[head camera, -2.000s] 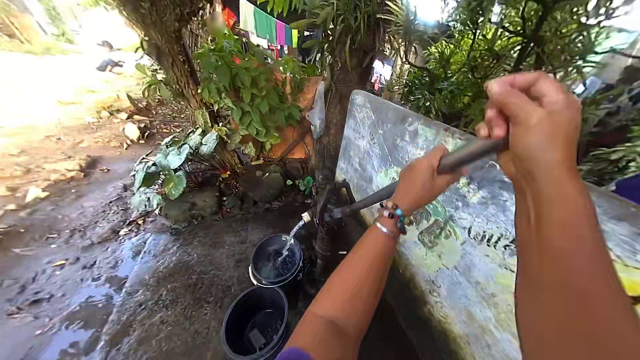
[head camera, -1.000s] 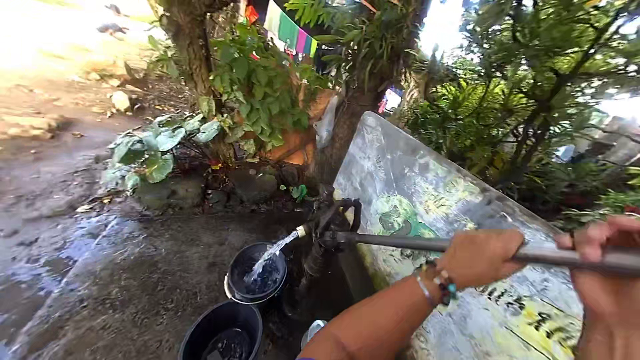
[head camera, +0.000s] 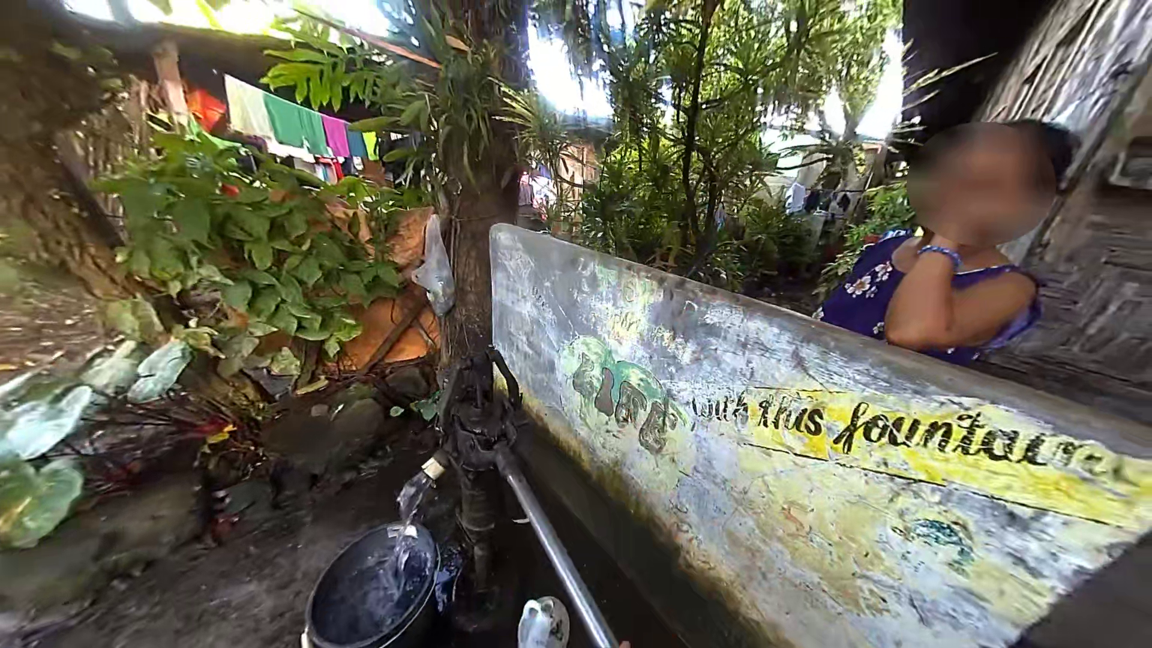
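A dark metal hand water pump (head camera: 479, 423) stands against a tree trunk, left of a painted concrete wall. Its long metal handle (head camera: 560, 551) slopes down to the bottom edge. There a tiny sliver of skin, most likely my left hand, shows at the handle; its grip is out of frame. My right hand is not visible. Water runs from the pump's pale-tipped spout (head camera: 433, 468) into a black bucket (head camera: 340, 576) below, which is cut off by the frame. A whitish object (head camera: 544, 621), too unclear to name, is beside the handle.
The painted concrete wall (head camera: 630, 360), bearing lettering, runs diagonally to the right. Behind it is a person (head camera: 936, 297) in a purple floral top, one hand raised to the face. Leafy plants (head camera: 243, 243) and rocks are at left; laundry (head camera: 297, 126) hangs behind them.
The pump handle has swung from a raised position to a steep downward slope. Both hands held it before; now they are almost wholly out of view. The view has shifted up and right, showing the person.
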